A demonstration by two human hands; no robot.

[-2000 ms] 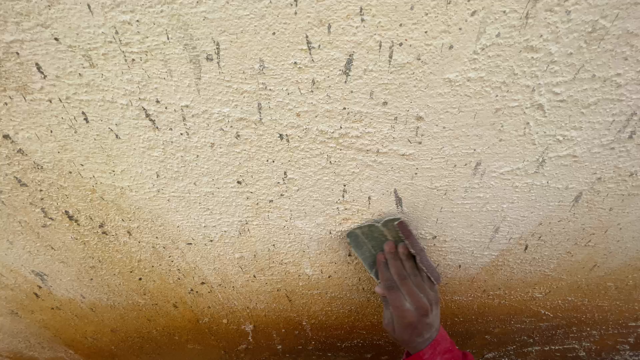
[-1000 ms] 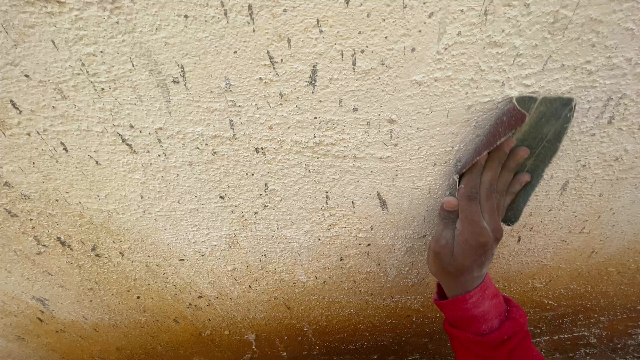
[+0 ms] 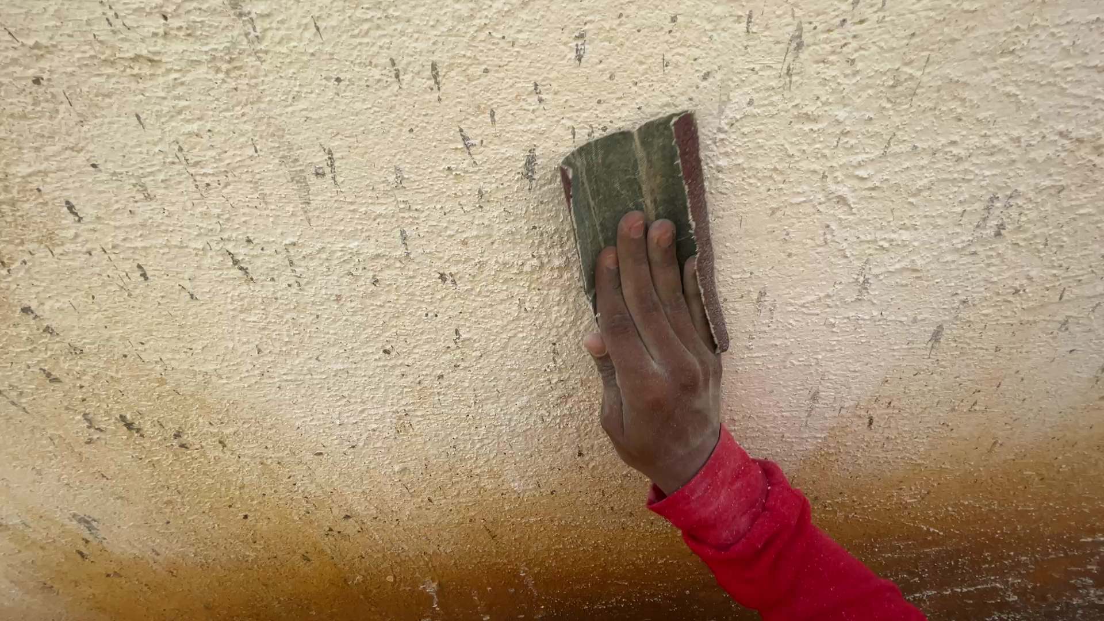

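Note:
My right hand [image 3: 660, 371] lies palm-down against a rough, cream-painted wall [image 3: 362, 362], its fingers pointing up and its thumb out to the left. Beneath the fingers it holds a worn, folded sheet of sandpaper [image 3: 617, 185] flat on the wall. The sheet's green backing faces me, with a pale crease down it, and reddish-brown grit shows along its curled right edge and at the upper left corner. One finger is partly tucked under the right edge. Pale dust covers the hand and the red sleeve. My left hand is out of view.
Dark specks and short scuffs are scattered over the bumpy wall surface. Along the bottom runs an orange-brown stained band [image 3: 345, 578], darker towards the lower right, with whitish scratches there.
From the right side of the view one second ago, my right hand has moved left across the wall with the sandpaper. Two seconds ago it was lower down.

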